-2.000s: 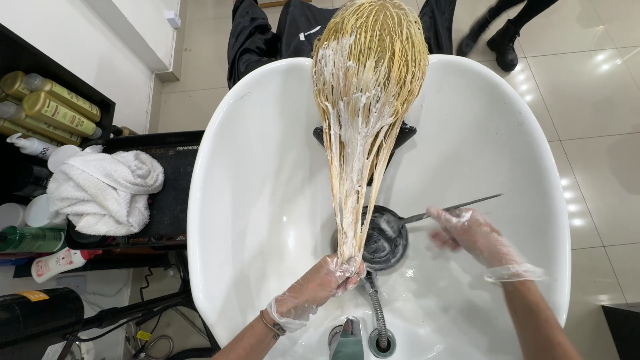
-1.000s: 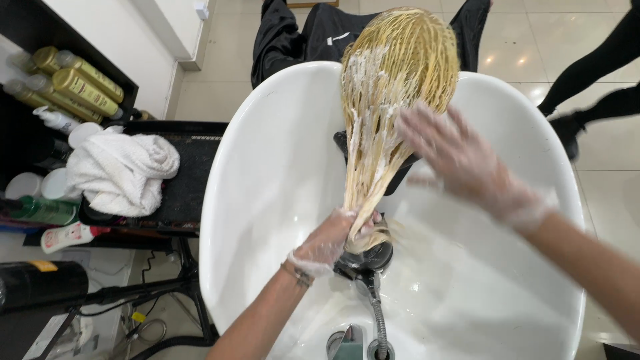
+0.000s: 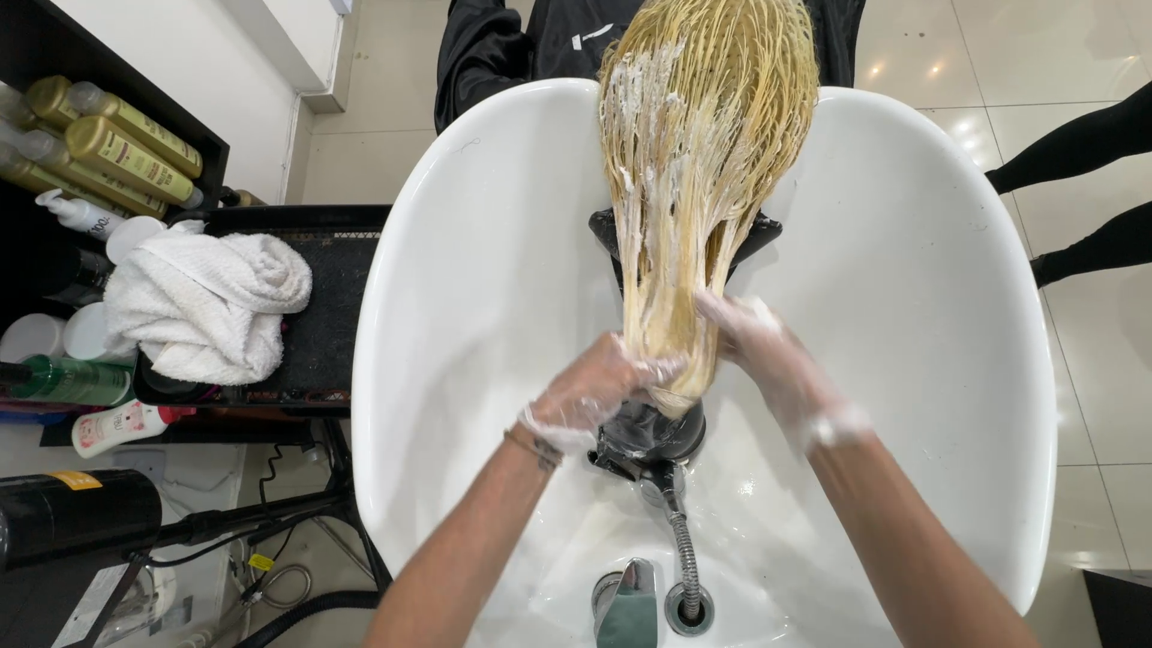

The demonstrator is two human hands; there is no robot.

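Long wet blond hair [image 3: 711,135], streaked with white cream on its left part, hangs from a person's head into a white ceramic wash basin [image 3: 486,270]. In a clear plastic glove, my left hand [image 3: 598,382] grips the gathered lower lengths from the left. My right hand [image 3: 765,351], gloved too and blurred, touches the right edge of the hair with its fingertips; whether it grips any is not clear. Just below the hair ends lies a black shower head [image 3: 652,436] on a metal hose [image 3: 686,549]. A black neck rest [image 3: 760,236] shows behind the hair.
A mixer tap [image 3: 630,603] stands at the basin's near end. Left of the basin, a black tray [image 3: 333,297] holds a crumpled white towel [image 3: 216,297]. Bottles [image 3: 135,157] and jars fill a black shelf. Another person's legs [image 3: 1089,148] are at the right.
My right hand held a thin-handled tool beside the shower head, then was empty near the upper hair; now it is down at the lower lengths. My left hand has stayed on the hair.
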